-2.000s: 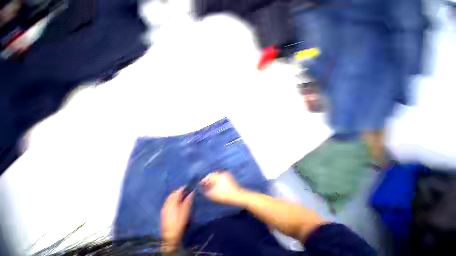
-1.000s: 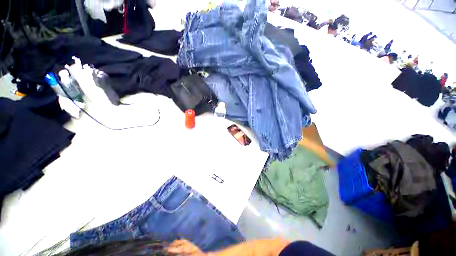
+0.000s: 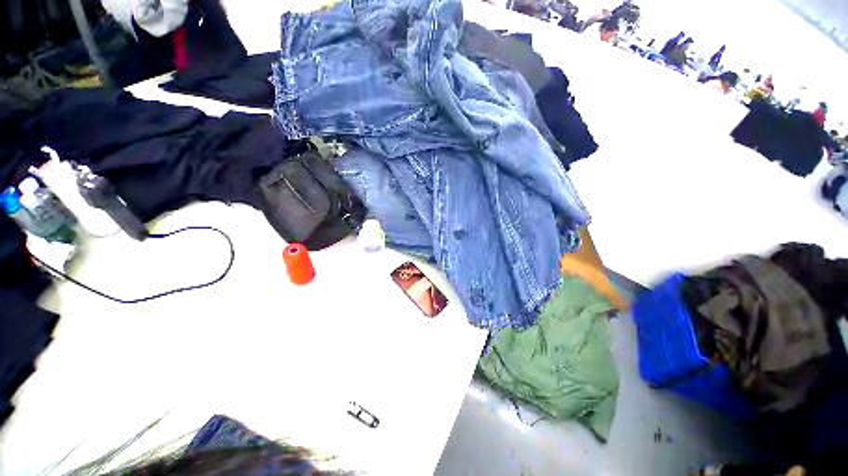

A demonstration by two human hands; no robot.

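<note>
A small piece of the blue denim garment (image 3: 232, 435) shows at the bottom edge, partly covered by dark hair. Neither of my hands is in the picture. Thread snips (image 3: 363, 415) lie on the white table (image 3: 214, 363) near its right edge. A phone with a lit screen (image 3: 419, 288) lies farther up the table. A red thread cone (image 3: 298, 264) stands to its left, and a small white bottle (image 3: 371, 236) stands beside a black pouch (image 3: 307, 197).
A denim pile (image 3: 446, 158) hangs over the table's right edge above green cloth (image 3: 558, 353). A blue bin (image 3: 671, 335) with dark cloth is at right. Dark garments (image 3: 177, 149), bottles (image 3: 46, 209) and a black cord (image 3: 232, 256) are at left.
The view has swung up and right. The denim garment has dropped mostly out of the bottom, and the hand and forearm seen before are gone. The table items appear larger and lower.
</note>
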